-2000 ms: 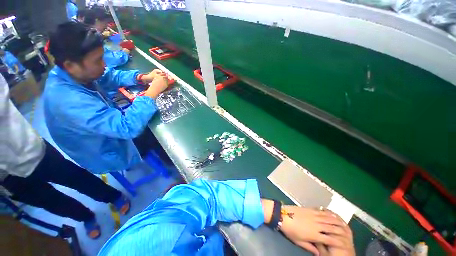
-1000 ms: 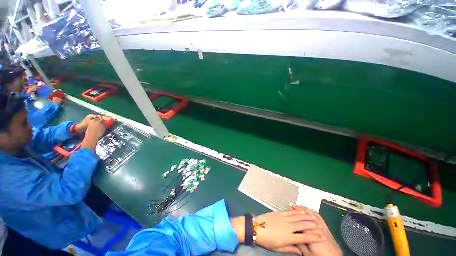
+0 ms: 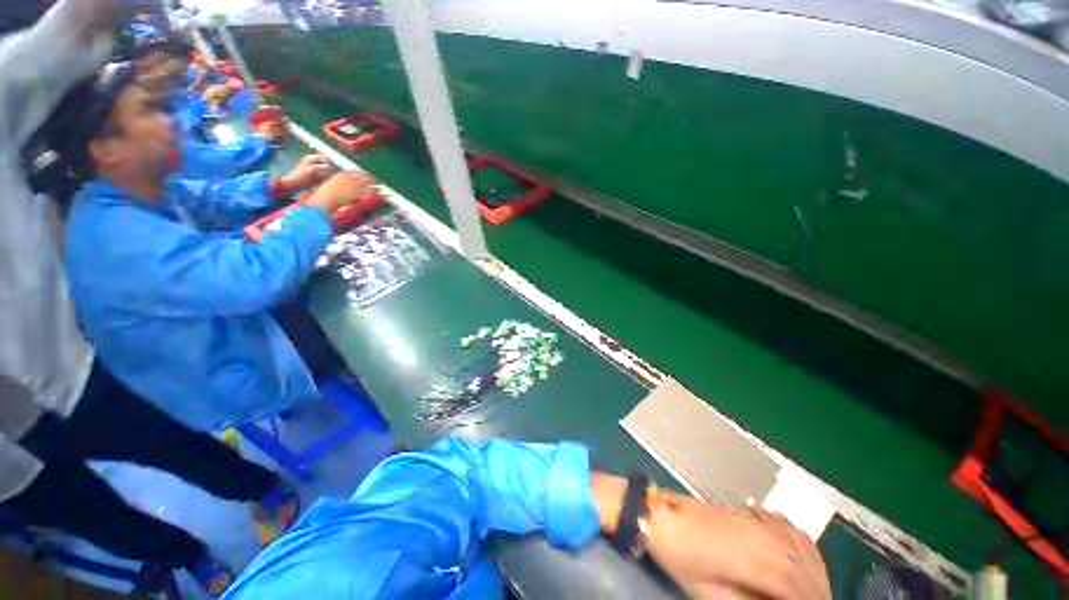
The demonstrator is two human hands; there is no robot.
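My left hand, with a dark wristband, lies at the bottom right, blurred, above the bench edge. My right hand cannot be made out apart from it. No held object shows. A grey-tan sheet of adhesive strips with a pale cream end lies just beyond my hand. A loose pile of small green-and-white boards with thin black wires lies on the dark green bench, left of the sheet. A dark mesh dish is cut off by the bottom edge.
A red frame with a dark tablet is on the green belt at the right. More red frames lie farther along. A white post rises from the chipped rail. A seated person in blue works at the left beside a clear parts tray; another person stands behind.
The view swung right, then back left, so the yellow screwdriver seen a second ago is out of view. The seated neighbour's hands are farther apart. My left hand still lies near the sheet's pale end.
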